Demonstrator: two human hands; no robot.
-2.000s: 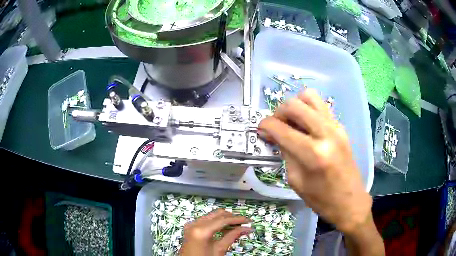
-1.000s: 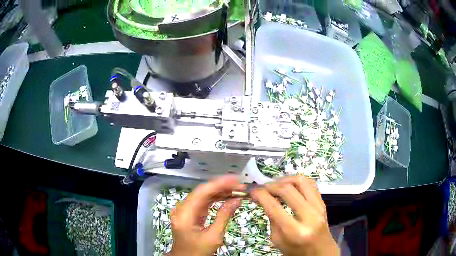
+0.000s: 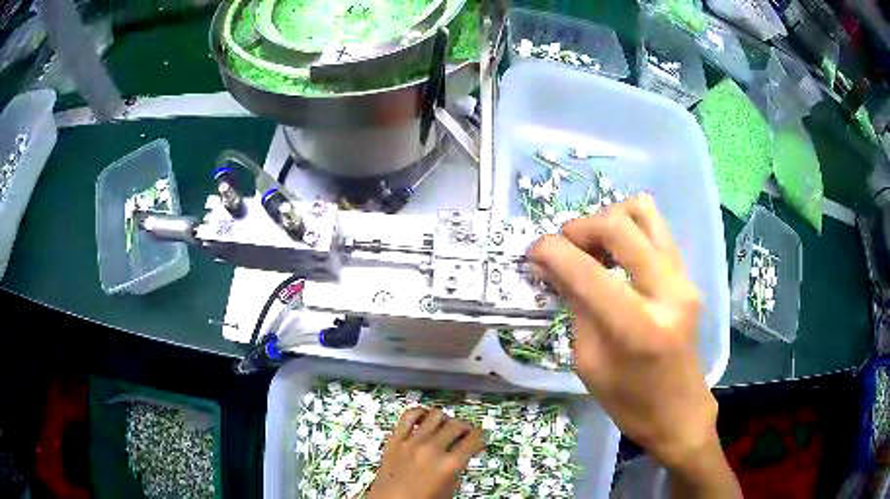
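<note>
My right hand [image 3: 634,312] is at the right end of the silver loading fixture [image 3: 473,255], with thumb and fingertips pinched together at the nest. Whether a part is between them is hidden by the fingers. My left hand [image 3: 426,456] rests palm down on the pile of white-and-green stemmed parts [image 3: 337,429] in the near bin [image 3: 277,439], fingers bent and slightly apart. What lies under its fingertips is hidden. The right bin [image 3: 605,107] stands behind and under the fixture, partly covered by my right hand, with a loose pile of the same parts.
The air cylinder [image 3: 268,231] forms the machine's left end. A steel bowl feeder [image 3: 332,93] with green grains stands behind, its straight rail [image 3: 487,127] reaching the fixture. Small clear boxes stand left [image 3: 141,268] and right [image 3: 766,317]. A green crate [image 3: 210,429] is lower left.
One second ago both hands met above the near bin around a small part. Now my right hand has moved up to the fixture, and my left hand has lowered onto the parts pile.
</note>
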